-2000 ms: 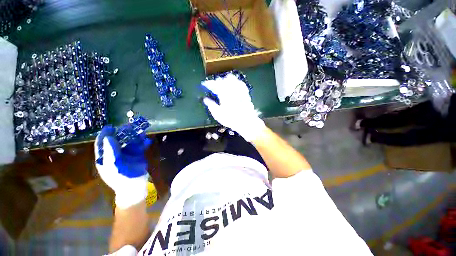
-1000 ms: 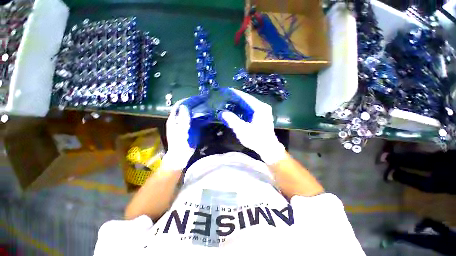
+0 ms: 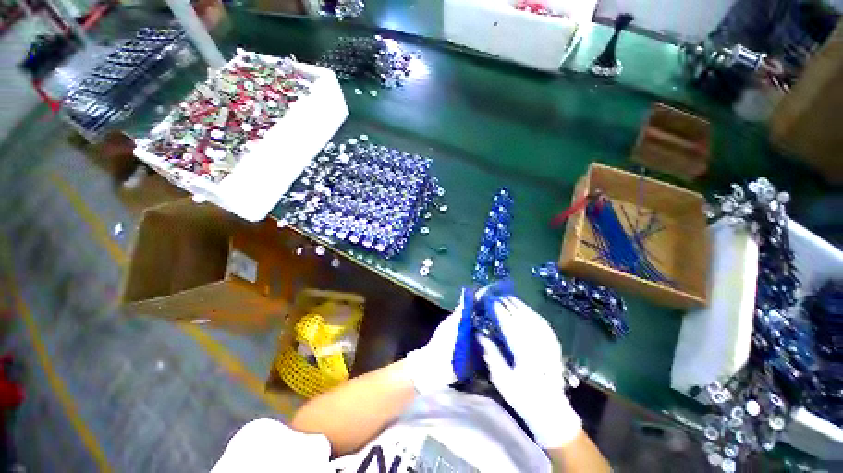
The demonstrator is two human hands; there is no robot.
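My left hand (image 3: 446, 348) and my right hand (image 3: 522, 356), in white gloves with blue palms, are close together at the bench's front edge. They hold small dark blue boards (image 3: 481, 323) between them, mostly hidden by the fingers. A blue PCB strip (image 3: 494, 236) lies on the green bench just beyond the hands. A small pile of single boards (image 3: 584, 299) lies to the right of them. The dense block of stacked panels (image 3: 370, 196) with round discs stands to the left.
A cardboard box (image 3: 689, 294) holds blue wires (image 3: 621, 242) and red-handled cutters (image 3: 575, 211). A white foam tray (image 3: 712, 323) with boards and hanging discs is at right. Another foam tray (image 3: 277, 175) of small parts is at left. A yellow basket (image 3: 314, 356) sits below the bench.
The view has turned left and shows more of the bench. Since the earliest frame my right hand has left the small pile and come together with my left; the hands are now closer together.
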